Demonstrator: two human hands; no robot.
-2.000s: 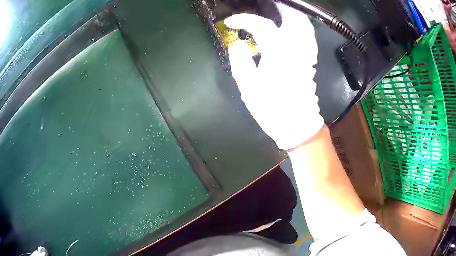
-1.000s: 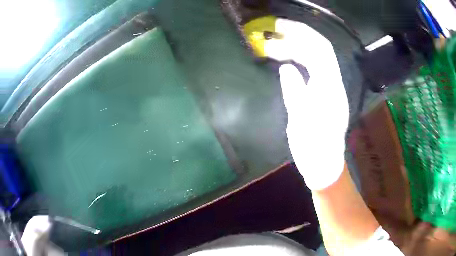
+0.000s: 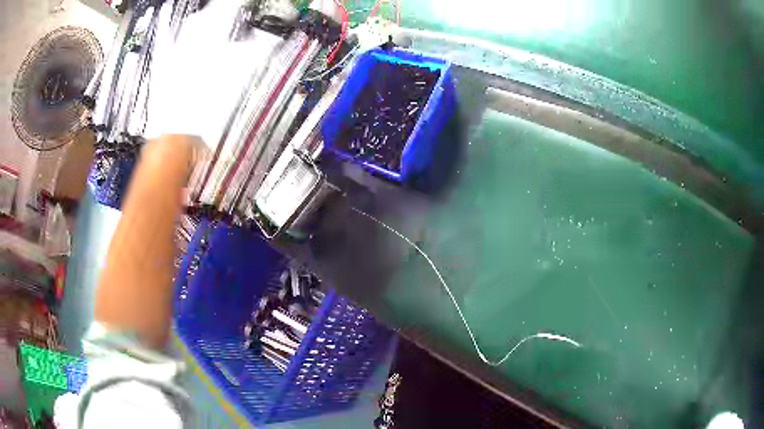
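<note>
My left hand (image 3: pixel 197 80), in a white glove, is over the stacked long white and silver lamp bars (image 3: pixel 260 113) at the upper left. It is blurred and overexposed, and its fingers cannot be made out, so a grip does not show. A small white patch at the bottom right edge looks like part of my gloved right hand (image 3: pixel 725 421); the rest is cut off. A thin solder wire (image 3: pixel 444 285) lies in a curve across the dark green mat (image 3: pixel 620 243).
A blue parts bin (image 3: pixel 331 121) full of tiny dark parts stands right of the stack. A small silvery box or spool holder (image 3: pixel 289 197) is below it. A large slotted blue crate (image 3: pixel 218 276) holds parts below the bench edge. A round fan (image 3: pixel 57 86) stands far left.
The view has swung left, bringing the stack, bin and crate in. My left hand has moved from the mat's near left to the stack. The sponge and green basket beside my right hand are out of view.
</note>
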